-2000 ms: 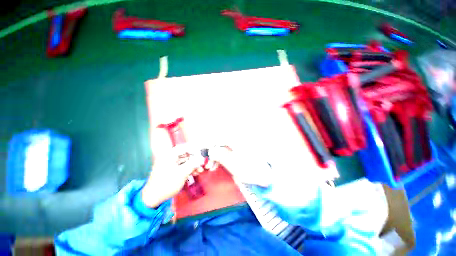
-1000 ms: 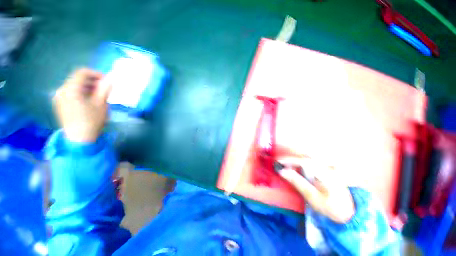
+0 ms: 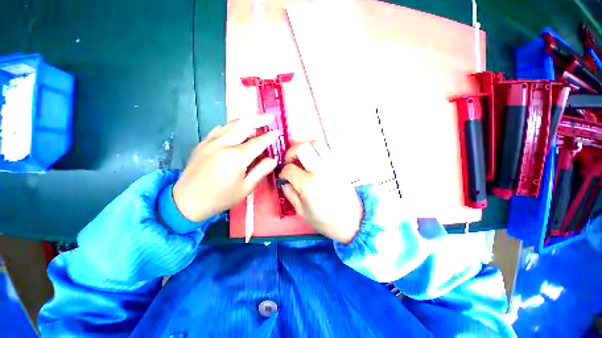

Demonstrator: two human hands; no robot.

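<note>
A red handle shell [image 3: 269,99] lies upright in view on the salmon work mat [image 3: 239,53], hollow side up, flanged end away from me. My left hand [image 3: 228,165] lies over its left side and holds it, fingers reaching into the hollow. My right hand [image 3: 323,191] is at the shell's lower right side and pinches a small black piece [image 3: 282,181] against it. The fingers hide much of the shell's middle.
Several red-and-black shells [image 3: 511,138] lie at the mat's right side, beside a blue crate [image 3: 528,221] heaped with more. A light-blue bin [image 3: 54,112] with white pieces stands at left. A white sheet [image 3: 356,79] lies on the mat.
My left hand has come back from the light-blue bin to the shell. My right hand remains by the shell with a black piece. The view has shifted.
</note>
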